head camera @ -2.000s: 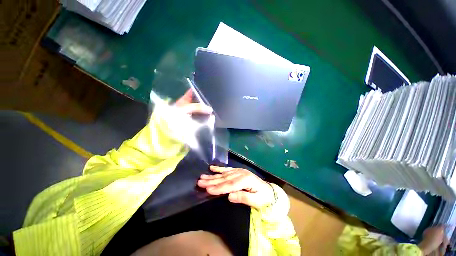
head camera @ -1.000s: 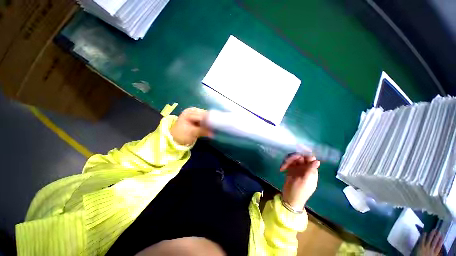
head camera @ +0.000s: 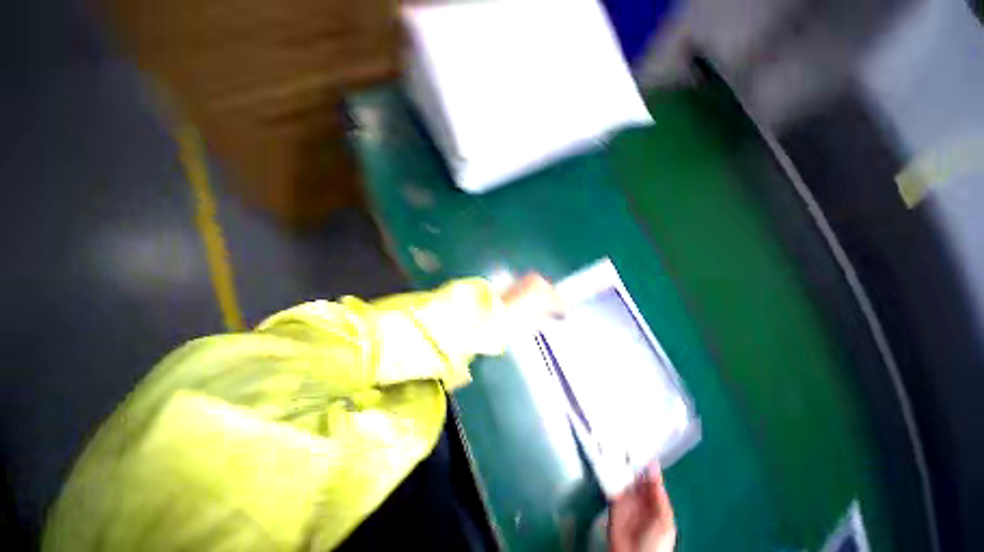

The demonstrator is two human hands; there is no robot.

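A flat rectangle, pale and silvery under glare, with a dark edge line, looks like a tablet back cover (head camera: 631,367); blur hides its details. It lies over or just above the white pile (head camera: 589,283), whose border shows at the far end. My left hand (head camera: 531,295) holds its upper left corner, fingers partly lost in glare. My right hand (head camera: 644,518) grips its near end at the bottom of the picture, thumb uppermost. Whether it touches the pile cannot be told.
The thick white left stack (head camera: 529,92) stands on the bench's far left end. Brown cartons (head camera: 259,108) are beyond it on the floor side. The green bench mat (head camera: 745,323) runs right. A corner of the reference sheet (head camera: 849,535) shows at bottom right.
The view has swung left, bringing the left stack in more fully and the right stack out. Both hands, with the flat piece, have moved from the bench's front edge to over the white pile.
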